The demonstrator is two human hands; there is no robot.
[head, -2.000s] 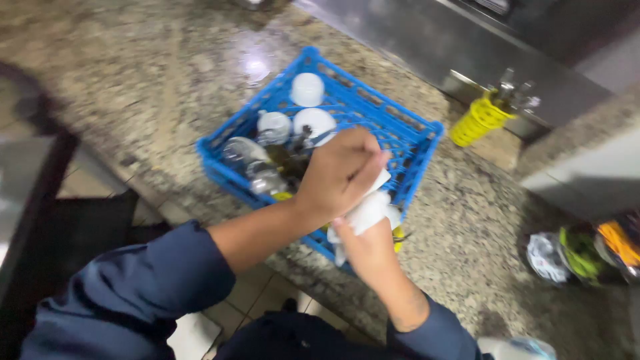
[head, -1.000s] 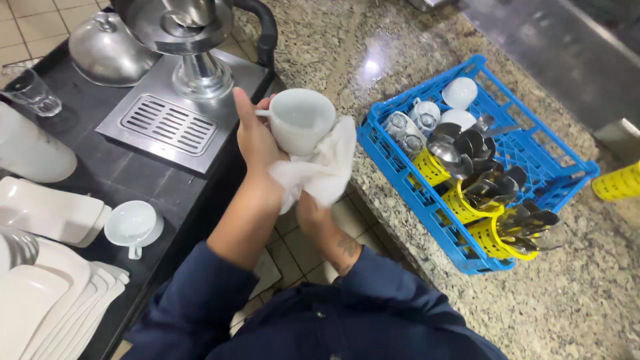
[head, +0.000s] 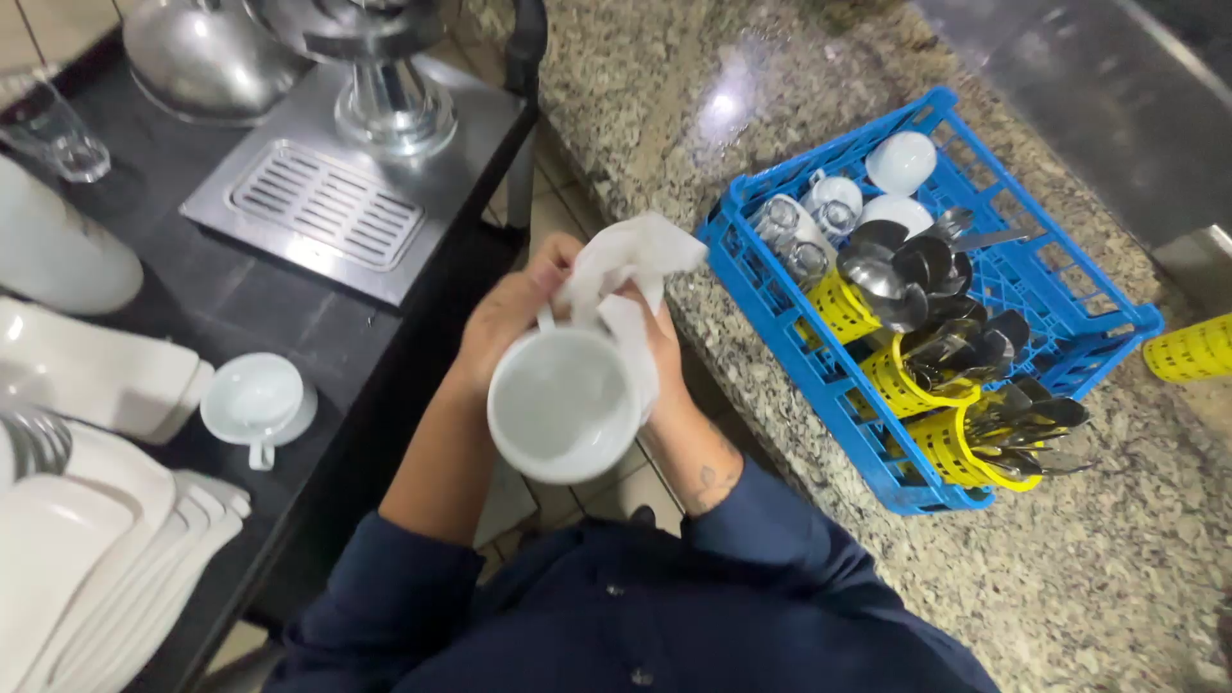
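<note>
A white ceramic cup [head: 563, 409] is held between my hands in front of my body, its open mouth facing the camera. My left hand [head: 515, 308] grips it near the handle, at the cup's far side. A white cloth [head: 635, 265] is bunched over the handle and the right side of the cup, and my right hand [head: 659, 342] holds it there, its fingers partly hidden by the cloth. To the left, on the black cart, stand two nested white cups [head: 255, 399].
At right, a blue plastic crate [head: 818, 385] on the granite counter [head: 1078, 577] holds cups, glasses and yellow cutlery baskets [head: 924, 375]. The cart at left carries stacked white plates [head: 125, 539], a steel drip tray [head: 322, 212], a steel dome [head: 207, 58] and a glass [head: 72, 149].
Two seconds ago my hands were over the crate; then they held the cup beside the cart. Since then the cup has turned and the cloth has moved up around its handle. The view has swung left.
</note>
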